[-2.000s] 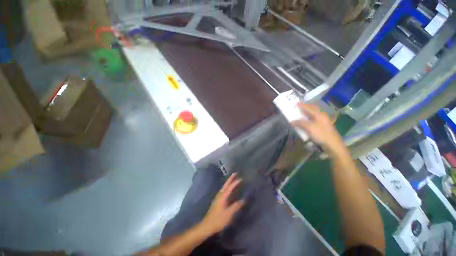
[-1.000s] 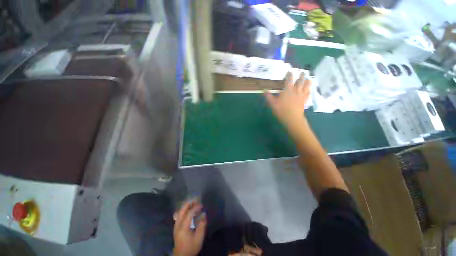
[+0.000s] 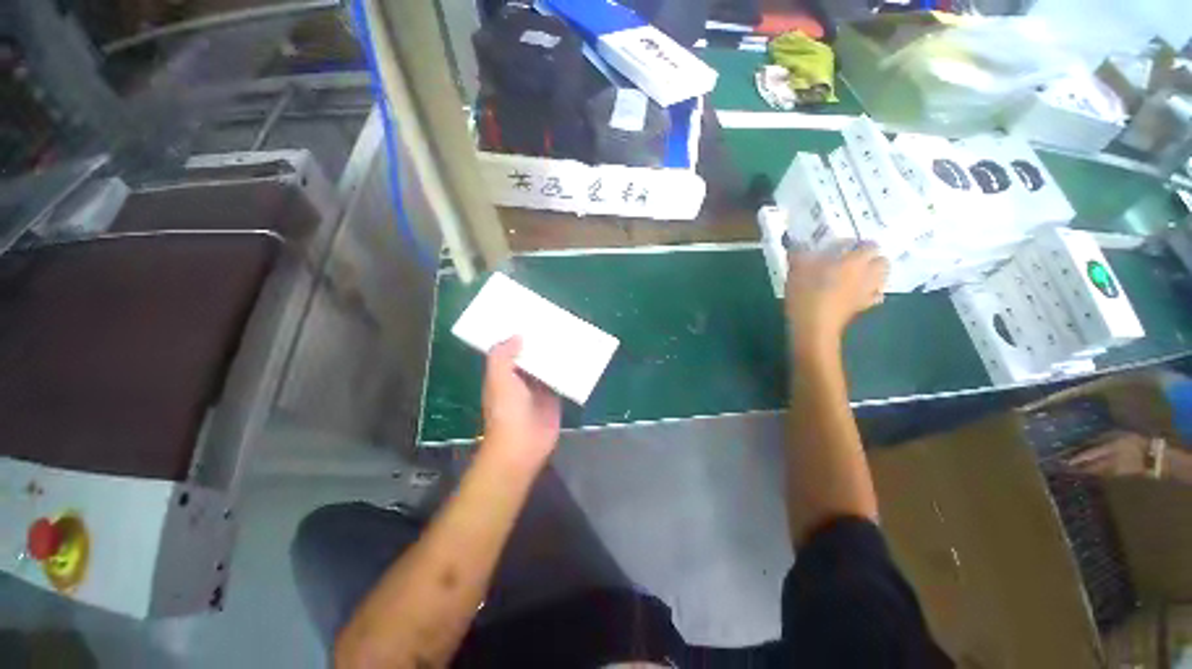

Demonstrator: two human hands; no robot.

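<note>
My left hand (image 3: 520, 405) holds a white retail box (image 3: 537, 337) with a blank face up, above the left part of the green bench (image 3: 680, 327). My right hand (image 3: 837, 285) is at the left end of the stacked retail boxes (image 3: 915, 209), its fingers curled at a box there; whether it grips one is hard to tell. Several stacked boxes show dark round pictures. More retail boxes (image 3: 1046, 307) stand in a row at the bench's front right, one with a green round picture.
The brown infeed belt (image 3: 118, 353) and red emergency stop button (image 3: 46, 537) are at left, with a white box (image 3: 85, 212) farther along. A handwritten sign (image 3: 588, 187) lies behind the bench. An open brown carton (image 3: 980, 523) is below right.
The view has turned from the belt to the bench. The right hand left the box at the belt and moved to the stack. The left hand has risen and now holds a white box.
</note>
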